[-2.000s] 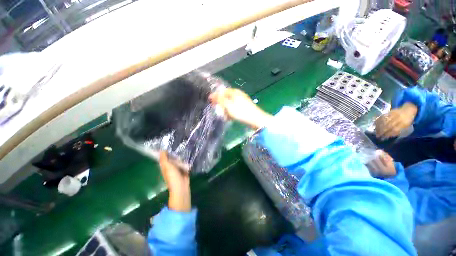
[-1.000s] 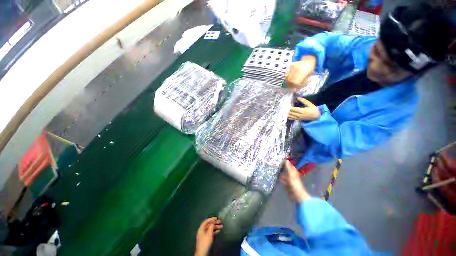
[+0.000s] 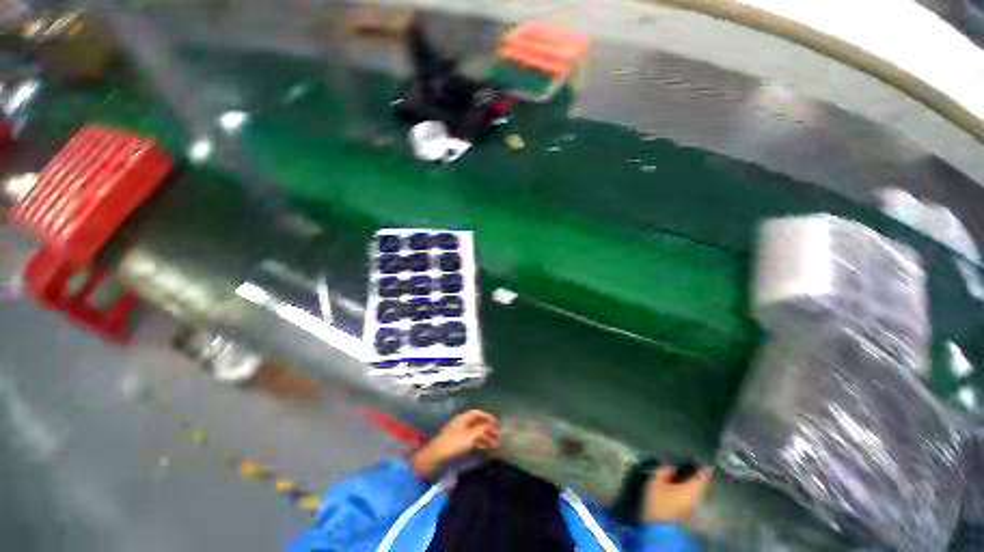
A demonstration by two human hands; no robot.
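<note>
A stack of white parts sheets (image 3: 419, 291) with rows of black rounded shapes lies on the green bench, left of centre. My left hand (image 3: 462, 437) is just below its near edge, blurred, loosely curled and seemingly empty. My right hand (image 3: 678, 494) is low, right of centre, beside a dark patch; blur hides whether it holds anything. One wrapped bundle (image 3: 879, 286) with a white side lies on the bench at the right. A larger film-wrapped bundle (image 3: 836, 431) lies nearer, against it. Neither hand touches the stack or the bundles.
A red slatted stool or crate (image 3: 97, 189) stands at the left. A black lump (image 3: 448, 97) with a white cup or roll (image 3: 437, 140) lies at the far bench side, near an orange-red slatted piece (image 3: 545, 49). White scraps lie on the green bench (image 3: 604, 270). Floor tape shows lower left.
The view has swung left, bringing the black-dotted stack into full view and leaving the coworker out of it. The dark film-wrapped item held two seconds ago is no longer in my hands.
</note>
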